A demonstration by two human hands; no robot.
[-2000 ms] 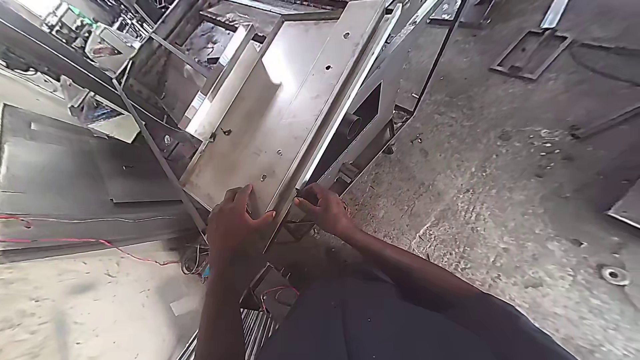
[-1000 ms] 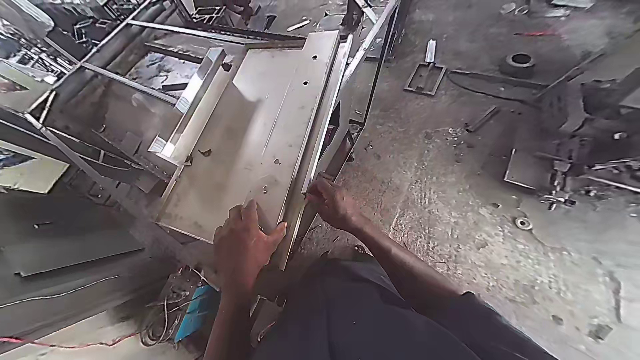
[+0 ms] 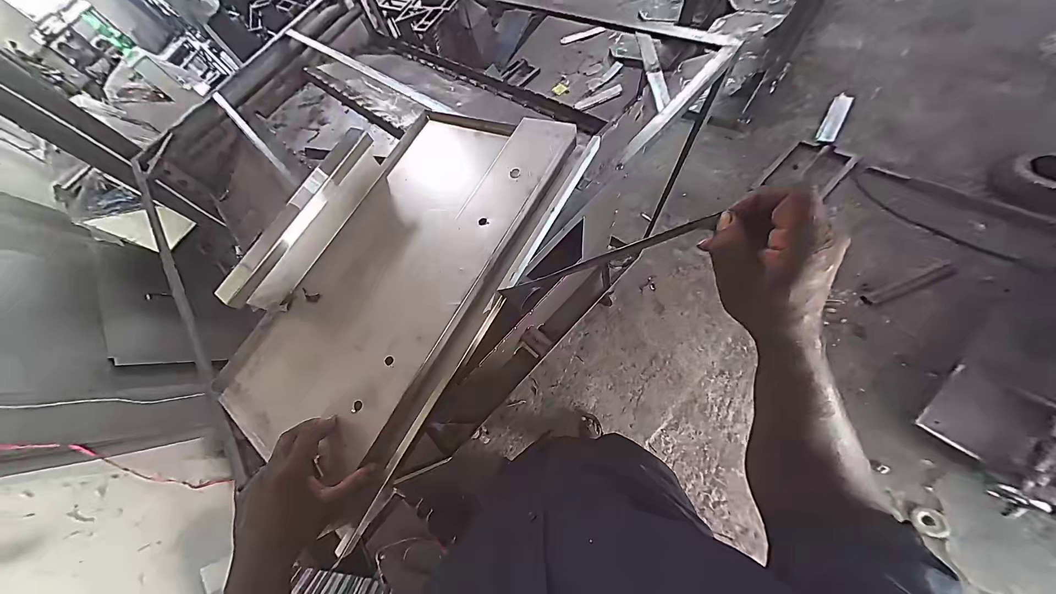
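Note:
A sheet-metal panel (image 3: 371,297) with bent edges and several small round holes lies slanted across a metal frame. My left hand (image 3: 309,487) rests on its near end, thumb and fingers apart over the folded edge. My right hand (image 3: 775,247) is raised to the right of the panel and pinches one end of a thin dark strip (image 3: 619,256). The strip's other end reaches the panel's right edge. A shiny bent metal channel (image 3: 301,223) lies along the panel's left side.
Metal frame bars (image 3: 685,99) surround the panel. On the concrete floor at right are a small rectangular frame with a handle (image 3: 804,165), a short metal bar (image 3: 907,283), a metal plate (image 3: 990,412) and a ring (image 3: 931,521). A red wire (image 3: 124,470) runs at lower left.
My right hand has moved from the panel's right edge outward to the right and up, and the thin strip now shows in its fingers. My left hand stays at the panel's near end.

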